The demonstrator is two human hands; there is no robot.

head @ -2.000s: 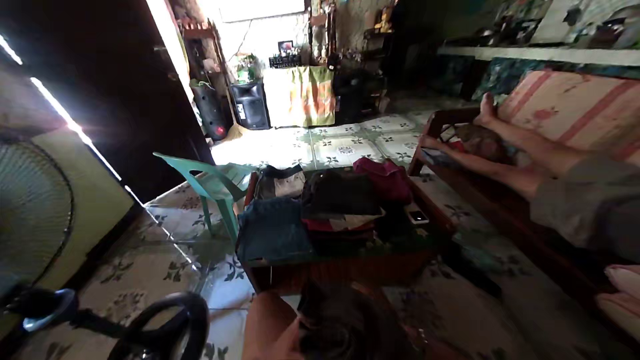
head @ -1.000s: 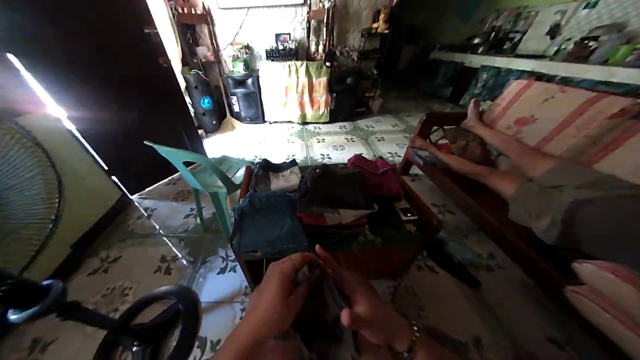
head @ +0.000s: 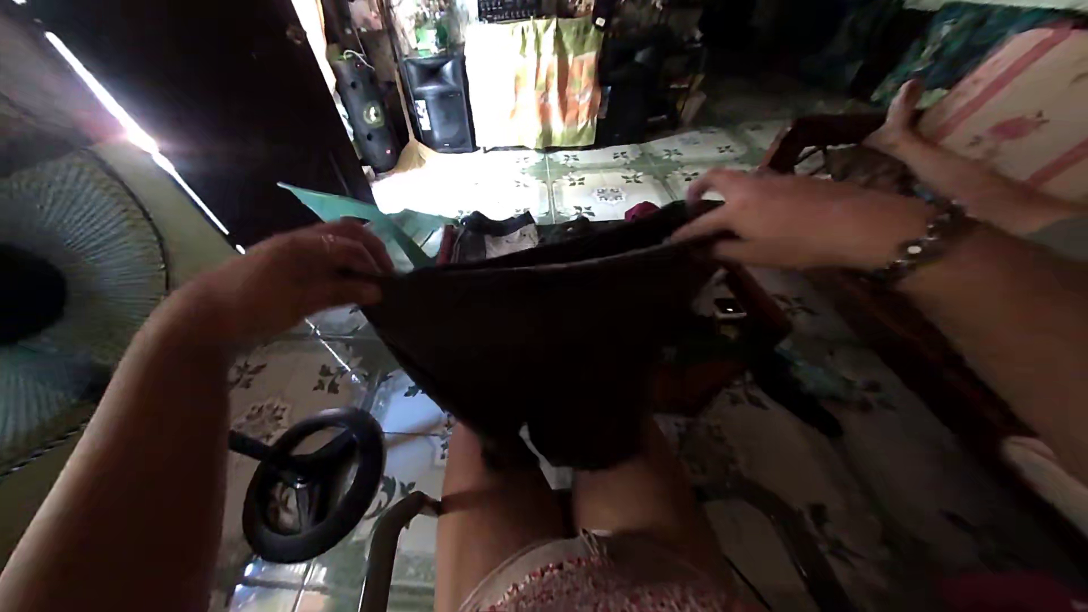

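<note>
A dark pair of shorts hangs spread between my two hands above my knees. Its left waist corner is pinched by my left hand, and the opposite corner by my right hand, which has a bracelet at the wrist. Behind the garment, a folded dark and light garment shows on the low wooden table; most of that pile is hidden. A phone-like object lies at the table's right side.
A green plastic chair stands behind my left hand. An electric fan and a black steering wheel are at the left. On the right, another person's legs stretch over a wooden sofa. Speakers stand farther back.
My hands were close together over a bunched dark cloth one second ago. They are now raised and wide apart, with the dark garment stretched between them, covering much of the clothes pile.
</note>
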